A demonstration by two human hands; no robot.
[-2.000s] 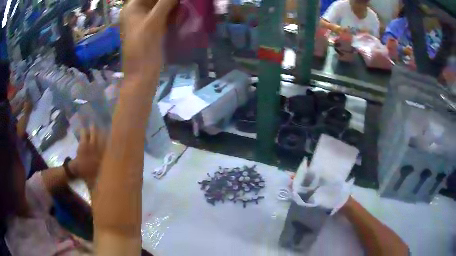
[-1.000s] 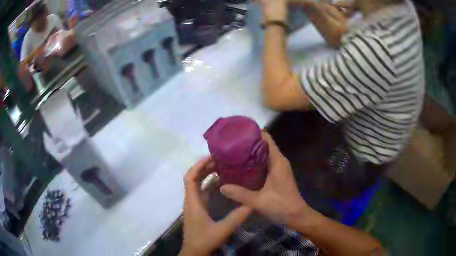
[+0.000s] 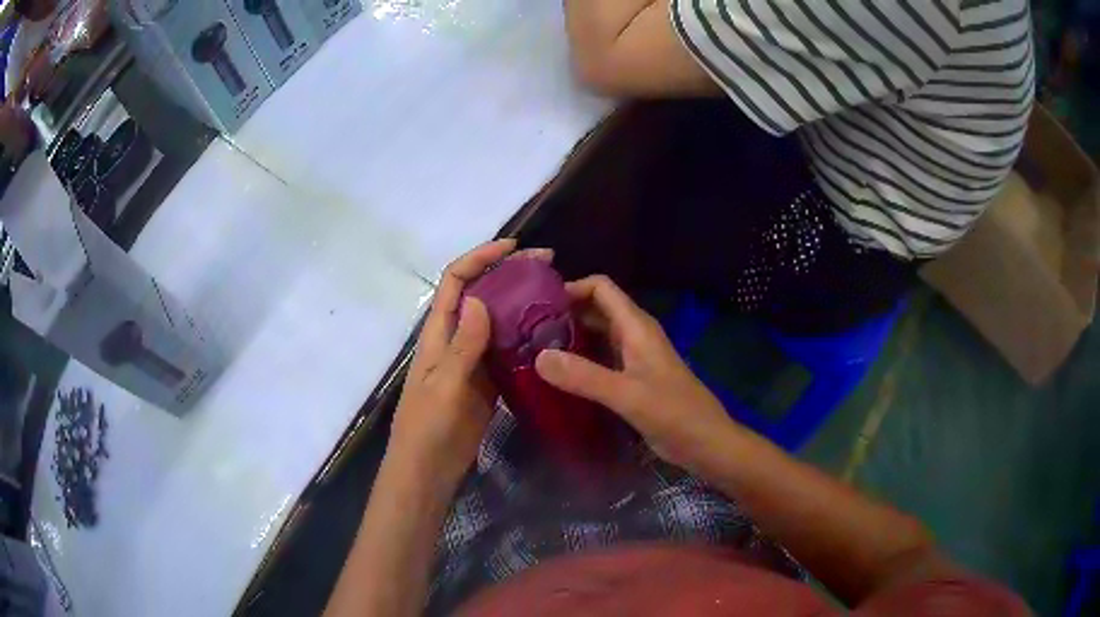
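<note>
A fist-sized, glossy magenta-purple object (image 3: 519, 293) is held between both my hands, above my lap beside the table edge. My left hand (image 3: 452, 350) wraps its left side, with the fingers over the top. My right hand (image 3: 639, 374) holds its right side, the thumb on a round detail on its side. The lower part of the object is red-purple and blurred. An open pale blue-grey retail box (image 3: 115, 316) stands on the table at the left, its white flap up and a dark device printed on its front.
Small dark parts (image 3: 80, 456) lie in a pile at the left table end. More printed boxes (image 3: 229, 54) stand at the table's back. A person in a striped shirt (image 3: 869, 97) sits at the right, by a brown carton (image 3: 1025, 259) and a blue stool (image 3: 832, 380).
The view has turned right and down from the rack to the lap. The purple object has come down from the raised hand into both hands, and my fingers now close around it.
</note>
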